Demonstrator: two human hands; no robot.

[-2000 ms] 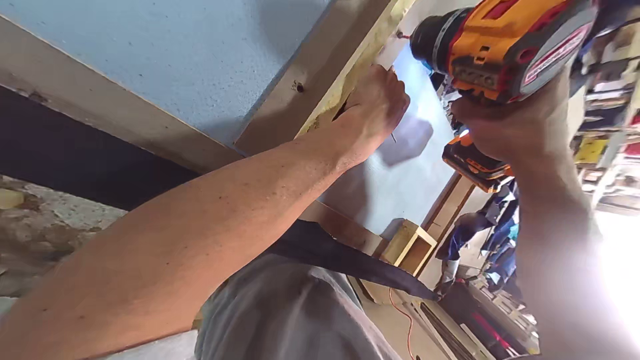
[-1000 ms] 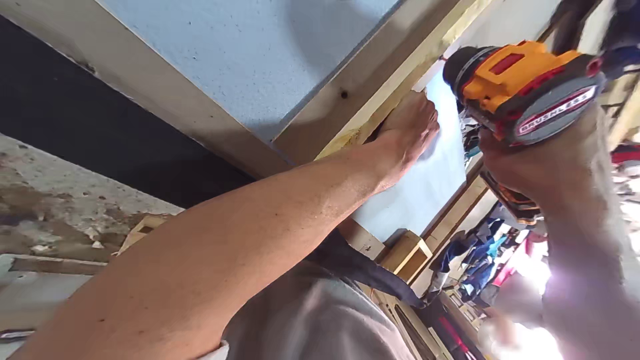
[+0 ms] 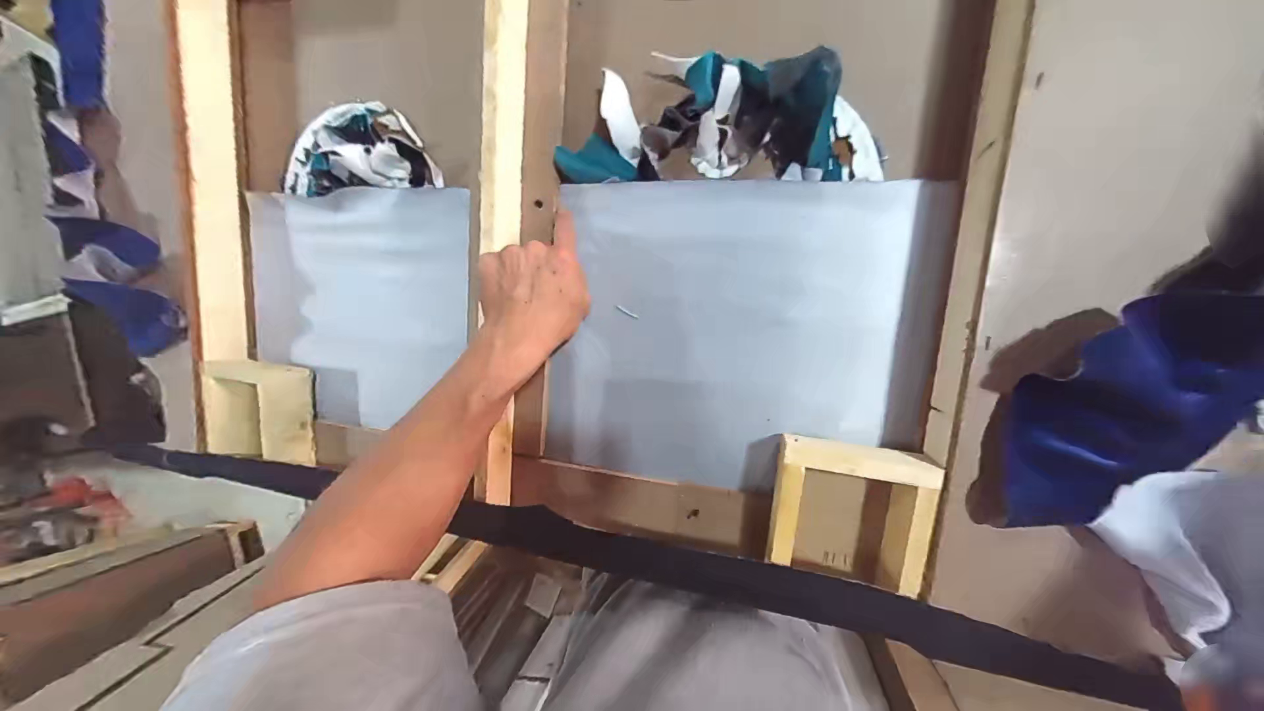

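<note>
My left hand (image 3: 533, 291) lies over an upright wooden stud (image 3: 504, 128). Its index finger points up along the edge of a pale blue sheet (image 3: 731, 326), while the other fingers curl inward; whether they hold anything is hidden. A dark hole shows in the board beside the stud, just above the hand. Another pale blue sheet (image 3: 395, 286) covers the bay on the left. Crumpled teal, white and dark material (image 3: 731, 118) sticks out above the wider sheet. My right hand is out of view, and no drill can be made out.
Small wooden frames stand at the lower right (image 3: 859, 459) and lower left (image 3: 262, 373) of the bays. A black strip (image 3: 671, 568) runs across the bottom. Blue cloth (image 3: 1116, 405) is at the right, with blurred grey fabric below it. Timber pieces lie at the lower left.
The view has swung widely. The orange drill and my right hand, both seen in the earlier frames, are out of sight. My left hand now shows an extended index finger.
</note>
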